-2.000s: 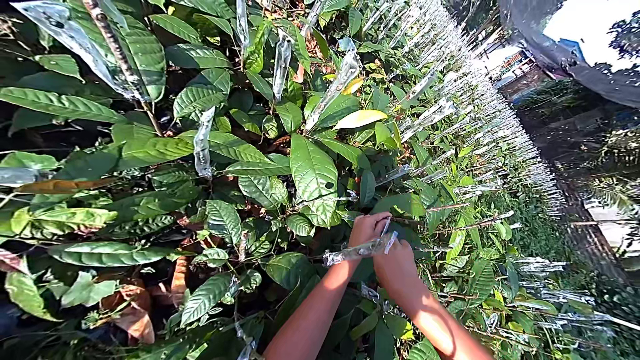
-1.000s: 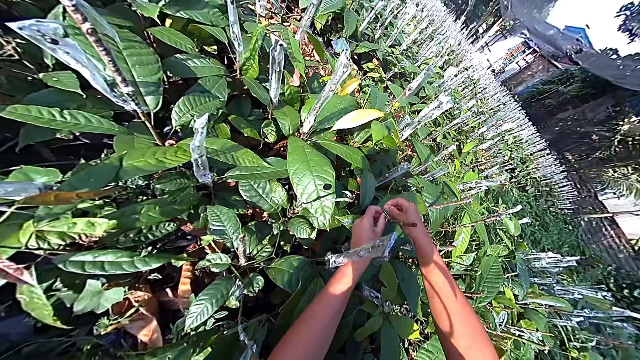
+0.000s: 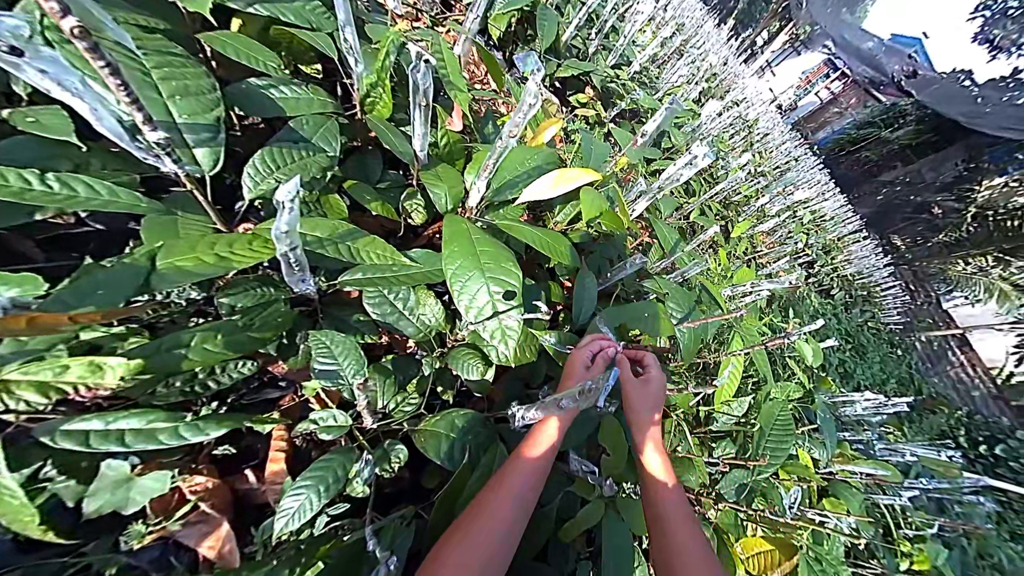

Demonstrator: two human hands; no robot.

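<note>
My left hand (image 3: 590,362) and my right hand (image 3: 642,384) meet at the fingertips among the leafy seedlings, right of centre. Between them they pinch a thin strip of clear plastic film (image 3: 606,330), whose ends stick out above and below the fingers. A clear plastic sleeve (image 3: 552,406) lies across my left wrist; what it is fixed to cannot be told. Just to the left stands a broad green leaf (image 3: 482,276) with a small hole. The stem at my fingertips is largely hidden.
Wrapped grafts in clear plastic (image 3: 288,236) rise from the dense plants on the left, with many more in rows toward the upper right. A bare stick (image 3: 108,72) leans at the upper left. Dark netting (image 3: 848,48) and a tree trunk (image 3: 944,344) stand on the right.
Two seconds ago my hands overlapped; a second ago the fingertips were a little apart with a stem piece between them. Now they are together on a plastic strip.
</note>
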